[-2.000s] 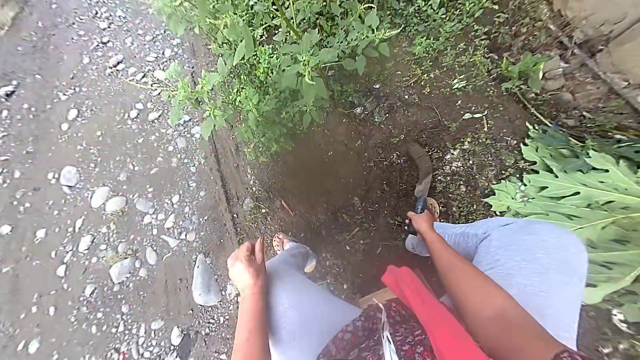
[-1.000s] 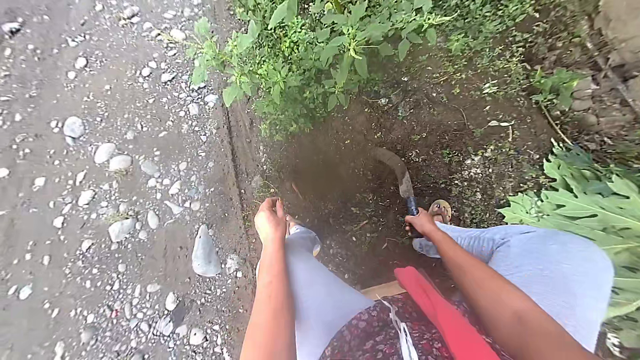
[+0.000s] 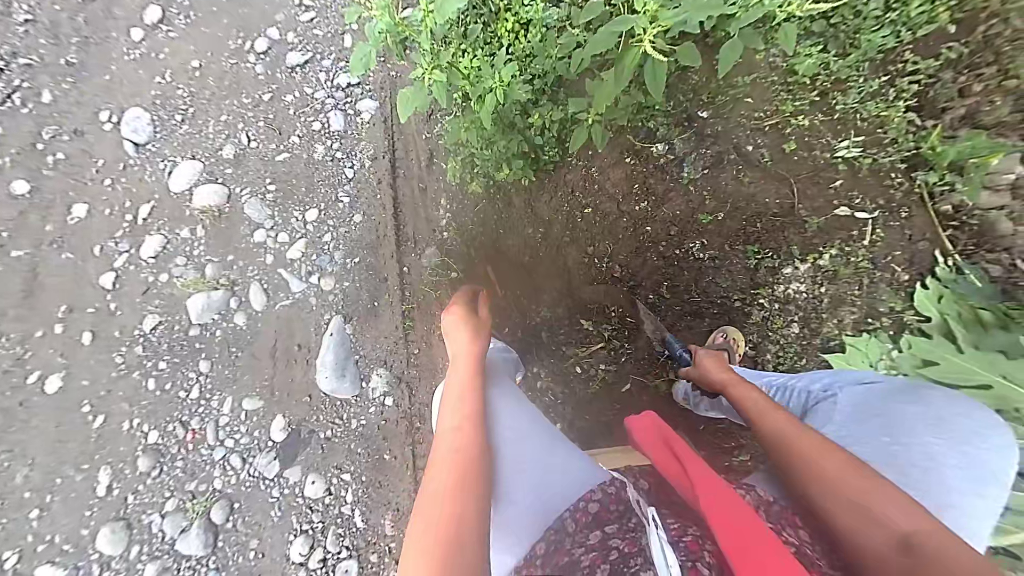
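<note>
My right hand is closed around the dark handle of a curved blade, perhaps a sickle, just beside my sandaled foot. The blade points up and left over dark bare soil, and its far end is blurred. My left hand hangs above my other foot at the soil's left side, fingers curled; whether it holds anything cannot be made out. Leafy green weeds grow ahead of both hands, apart from them.
A gravel track with a large pale stone and many smaller ones lies on the left. Large lobed leaves spread at the right, near my knee. A red cloth hangs over my lap.
The curved blade has swung lower and further left, still in my right hand. The view has shifted somewhat.
</note>
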